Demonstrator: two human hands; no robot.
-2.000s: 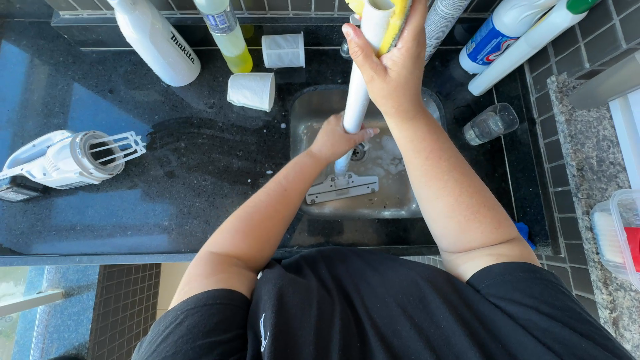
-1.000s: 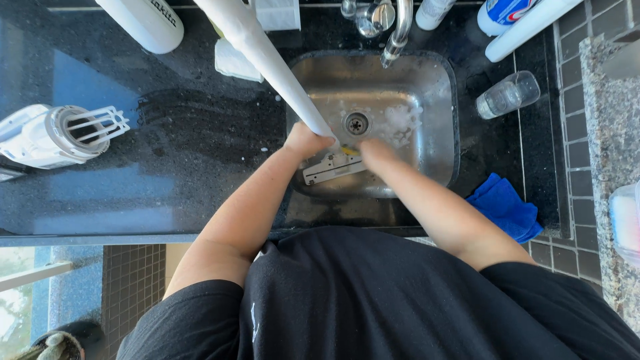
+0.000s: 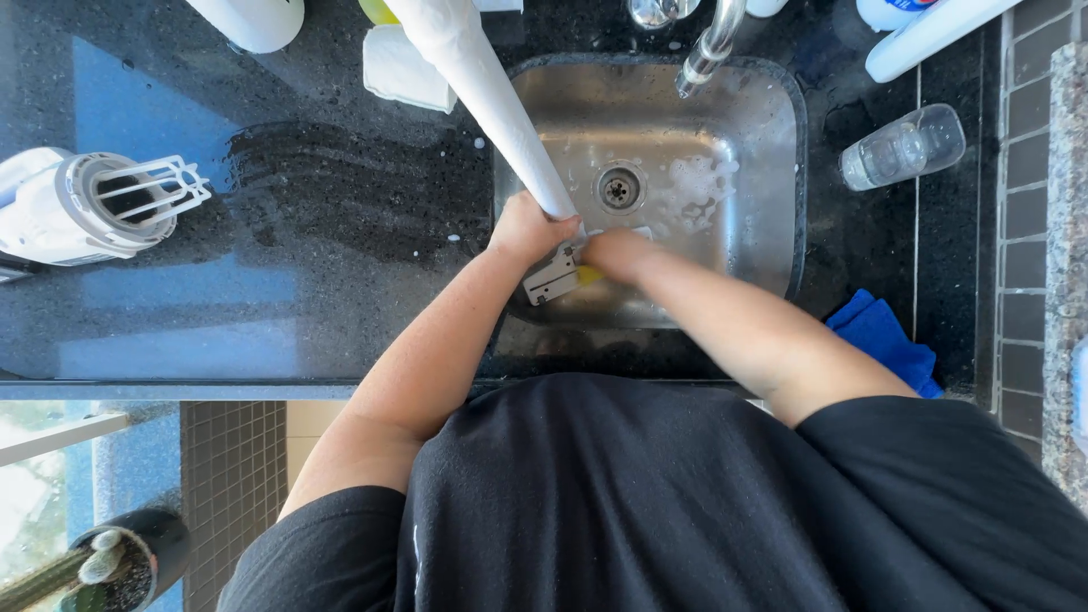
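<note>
My left hand point(image 3: 529, 229) grips the lower end of a white vacuum cleaner tube point(image 3: 501, 110), which slants up to the top edge of the view. At its lower end is a flat floor nozzle point(image 3: 552, 280) with its underside showing, over the near left part of the stainless steel sink point(image 3: 756, 195). My right hand point(image 3: 619, 253), slightly blurred, is closed on a yellow sponge point(image 3: 588, 274) against the nozzle; most of the sponge is hidden. Foam point(image 3: 699, 189) lies to the right of the drain point(image 3: 620, 189).
A chrome faucet point(image 3: 710, 51) reaches over the sink's far edge. Right of the sink are a clear plastic cup point(image 3: 903, 146) on its side and a blue cloth point(image 3: 888, 340). A white handheld vacuum body point(image 3: 76, 204) lies at the left. A white filter point(image 3: 408, 68) and bottles stand farther back.
My right hand with the sponge has come down from the tube's upper part to the nozzle. My left hand is now at the tube's lower end. The tube leans left, and the view has shifted.
</note>
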